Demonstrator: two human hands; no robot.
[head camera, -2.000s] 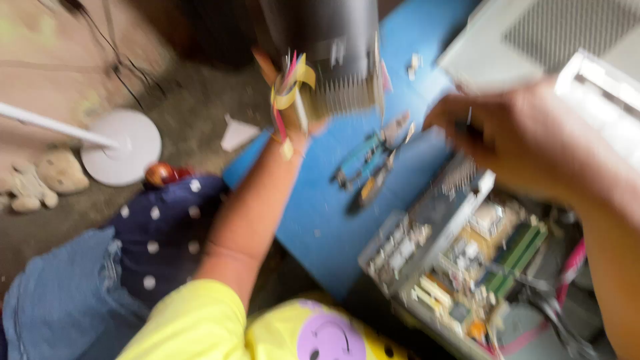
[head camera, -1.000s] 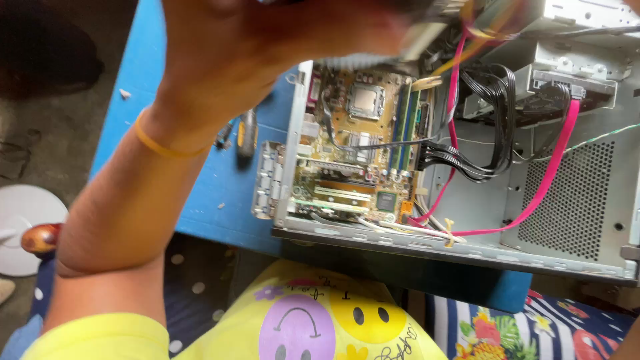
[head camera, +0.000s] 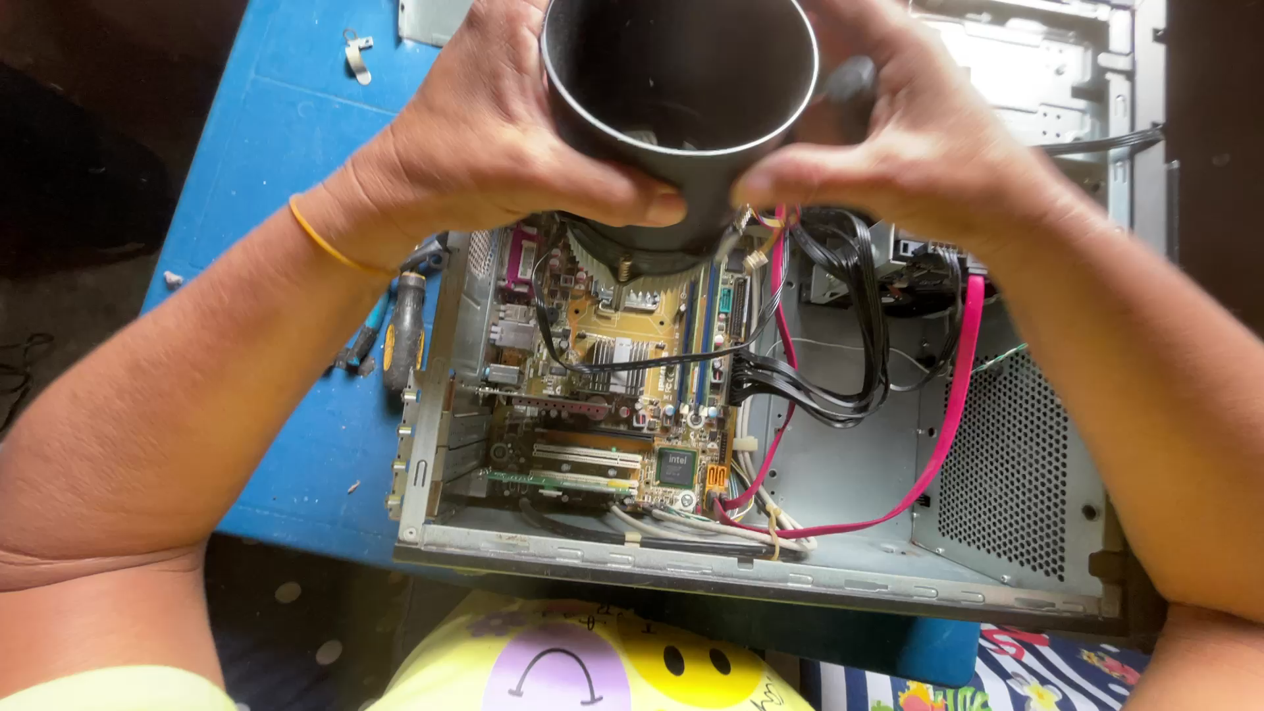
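Both of my hands grip a black cylindrical CPU cooler shroud (head camera: 681, 188) with metal heatsink fins at its lower end. My left hand (head camera: 504, 138) holds its left side and my right hand (head camera: 889, 148) its right side. The cooler is over the upper part of a motherboard (head camera: 617, 395) inside an open computer case (head camera: 849, 578); whether it touches the board cannot be told. It hides the processor area. A black cable (head camera: 642, 363) loops across the board below it. Pink-red cables (head camera: 953, 425) and bundled black power cables (head camera: 859, 346) run to its right.
The case stands on a blue table (head camera: 286, 178). A screwdriver with a black and yellow handle (head camera: 405, 331) and a blue-handled tool (head camera: 370, 331) lie left of the case. A small metal clip (head camera: 358, 57) lies farther back. The case's rim and drive cage border the hands' space.
The view has shifted a lot. Two seconds ago my left hand alone held the cooler, away from the case; now both hands hold it over the motherboard. The processor, visible one second ago, is covered.
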